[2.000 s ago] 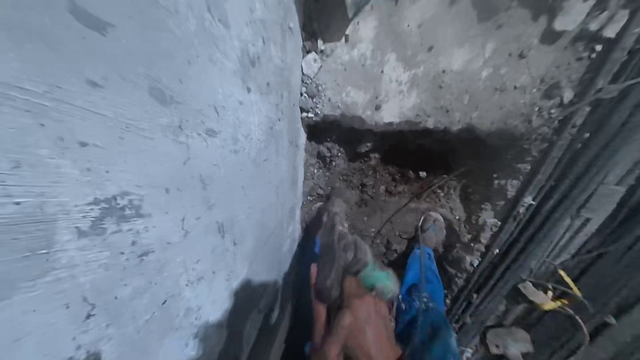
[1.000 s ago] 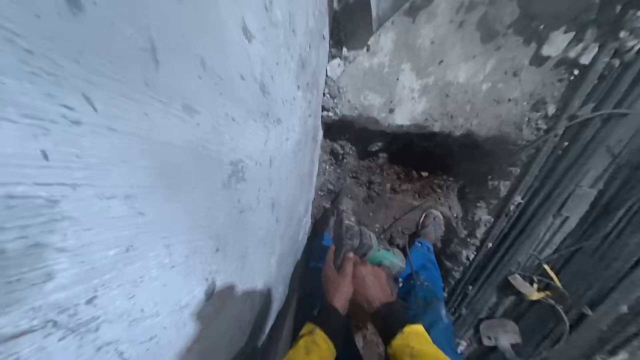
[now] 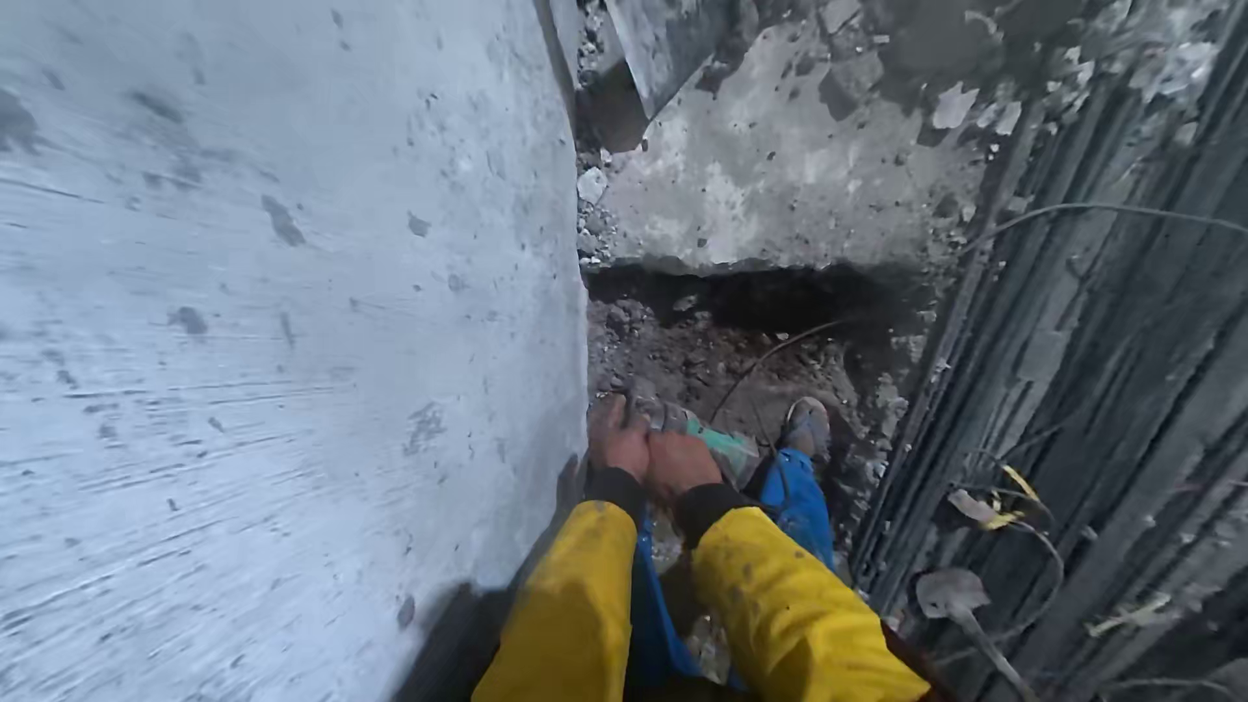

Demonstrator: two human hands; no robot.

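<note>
My left hand (image 3: pixel 621 441) is closed at the near side of a dirty grey-and-green object (image 3: pixel 726 444), close to the pale wall. Beside it, touching it, my right hand (image 3: pixel 682 464) is curled against the same object, which extends to the right past the knuckles. Both hands hide much of it, and its kind is unclear. Dark cuffs and yellow sleeves cover my forearms. Just beyond the hands lies broken soil and rubble (image 3: pixel 682 341) in a trench, with a thin bent wire or rod (image 3: pixel 765 359) across it.
A smooth grey wall (image 3: pixel 292 341) fills the left. A concrete slab (image 3: pixel 780 166) with a dark gap under its edge lies ahead. Stacked long bars or strips (image 3: pixel 1072 322) run along the right, near a shovel-like tool (image 3: pixel 951 593). My shoe (image 3: pixel 807 427) stands on the rubble.
The grey-and-green object, more upright between my legs two seconds ago, now slants to the right. Both hands have moved beside each other, nearer the wall, and the yellow sleeves have come into view.
</note>
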